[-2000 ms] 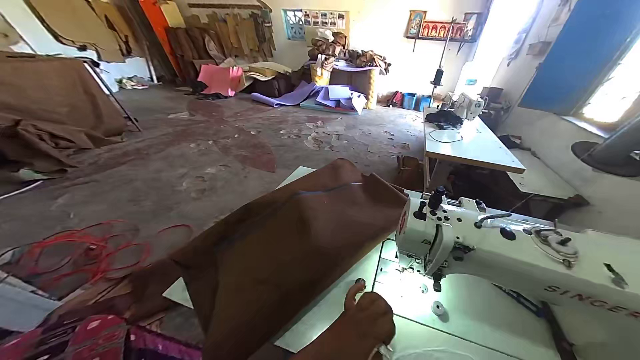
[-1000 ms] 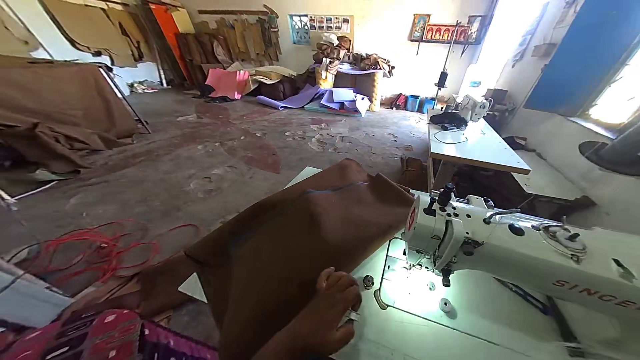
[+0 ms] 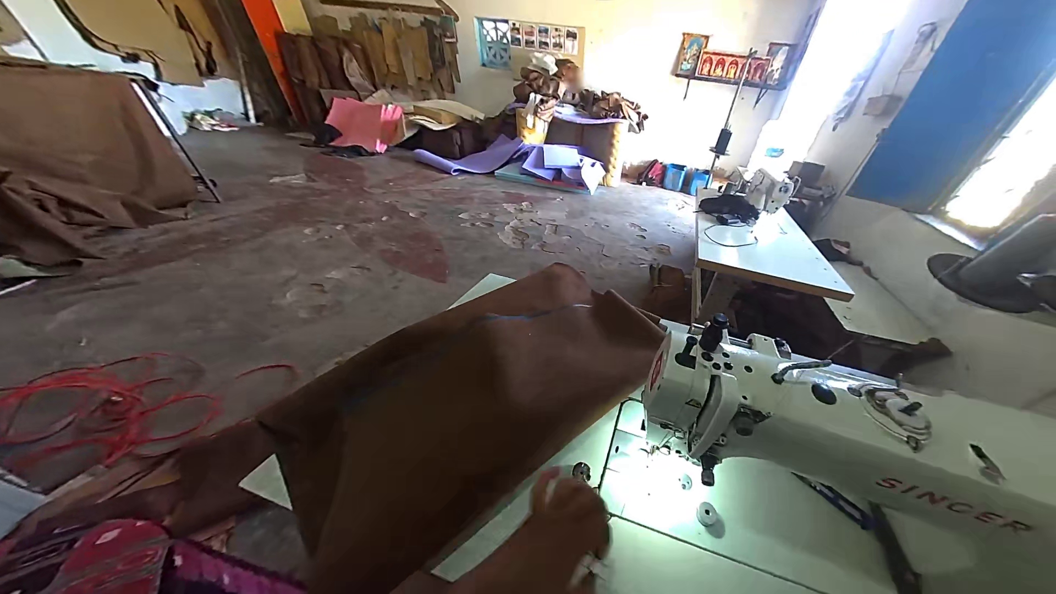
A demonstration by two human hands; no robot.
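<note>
My left hand [image 3: 569,516] is over the near left part of the white sewing machine table, its fingers curled. A small pale, shiny thing [image 3: 592,568] shows at its lower edge, too blurred to name. Just beyond the fingers lies a small round metal part [image 3: 581,471]. A large folded brown sheet, perhaps leather [image 3: 462,396], drapes across the table to the left of the Singer sewing machine [image 3: 701,404]. Beneath the lit machine arm are a white bobbin [image 3: 707,515] and a blue-handled tool [image 3: 837,499]. My right hand is out of view.
A second sewing machine [image 3: 769,190] stands on a white table [image 3: 775,256] behind. Red cord [image 3: 115,404] lies coiled on the floor at the left. Purple sheets [image 3: 487,157] and brown pieces are heaped at the back. Brown material [image 3: 91,148] hangs at the left.
My left hand has shifted left from over the spot by the machine's needle plate, uncovering the small round metal part. The brown sheet stays draped in place.
</note>
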